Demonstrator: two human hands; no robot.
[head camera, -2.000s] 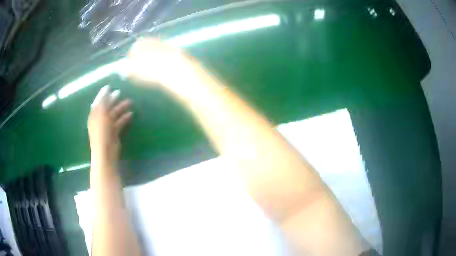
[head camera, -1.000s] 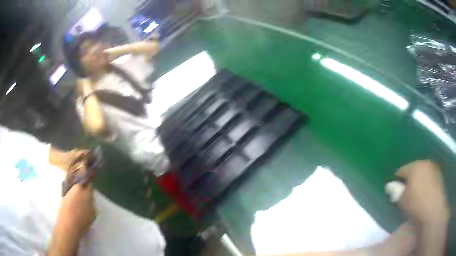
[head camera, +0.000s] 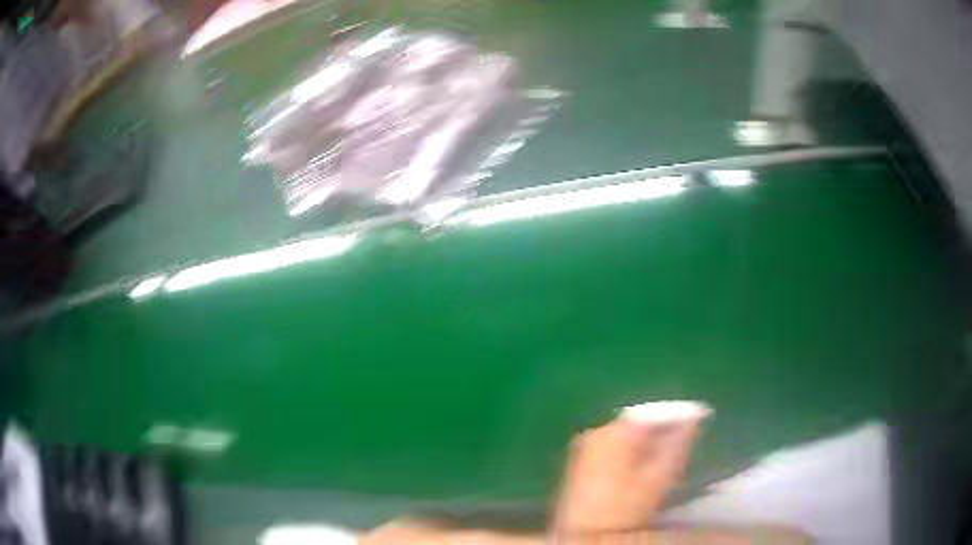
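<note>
Both hands are badly blurred at the bottom edge. One hand (head camera: 624, 474) points upward right of centre, with a white patch at its fingertips. More bare skin (head camera: 448, 535) runs along the bottom edge, with a white tip at its left end, mostly cut off. I cannot tell which is my left hand and which my right, nor whether either holds anything. The green bench (head camera: 405, 362) lies under and beyond them. A white sheet (head camera: 815, 484) lies at the near right, partly behind the upright hand.
A shiny crumpled pile of clear plastic (head camera: 389, 128) lies beyond the bench's pale edge strip (head camera: 576, 197). A black ribbed tray (head camera: 107, 495) is at the lower left. A white post (head camera: 787, 80) stands at the back right. Blurred shapes fill the upper left corner.
The view has swung from the neighbouring workers and black tray back to the bench. The tray now shows at the lower left. The hands sit low in the picture.
</note>
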